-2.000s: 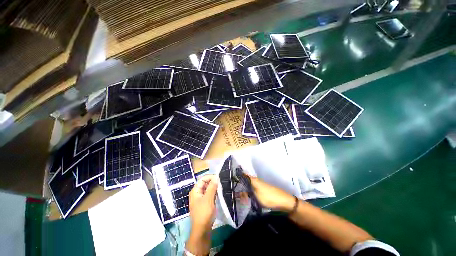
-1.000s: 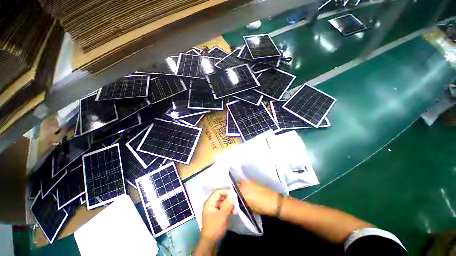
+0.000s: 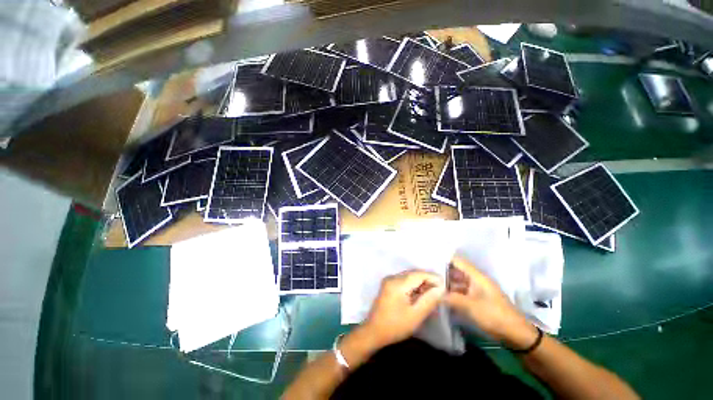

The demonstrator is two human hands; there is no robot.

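Note:
My left hand (image 3: 403, 305) and my right hand (image 3: 489, 306) meet in front of me, both on a whitish bag (image 3: 446, 332) held nearly edge-on. A narrow dark strip shows at its upper end; how much of a panel is inside is hidden. Greyish-white bagged packets (image 3: 489, 250) lie overlapped under and beside my hands. A single solar panel (image 3: 309, 269) lies left of them. A pile of flat white bags (image 3: 221, 285) lies further left. Many loose solar panels (image 3: 348, 173) are heaped behind.
A printed cardboard sheet (image 3: 406, 195) lies under the heap. Thin white string (image 3: 277, 351) hangs near the bench's front edge. Flattened cartons (image 3: 148, 35) sit on the pale shelf (image 3: 258, 39) above. Another panel (image 3: 666, 94) lies at the far right of the green bench.
The view has swung left, shifting the bench contents rightward. The dark panel between my hands, plainly seen in the bag's opening before, now shows only as a narrow strip.

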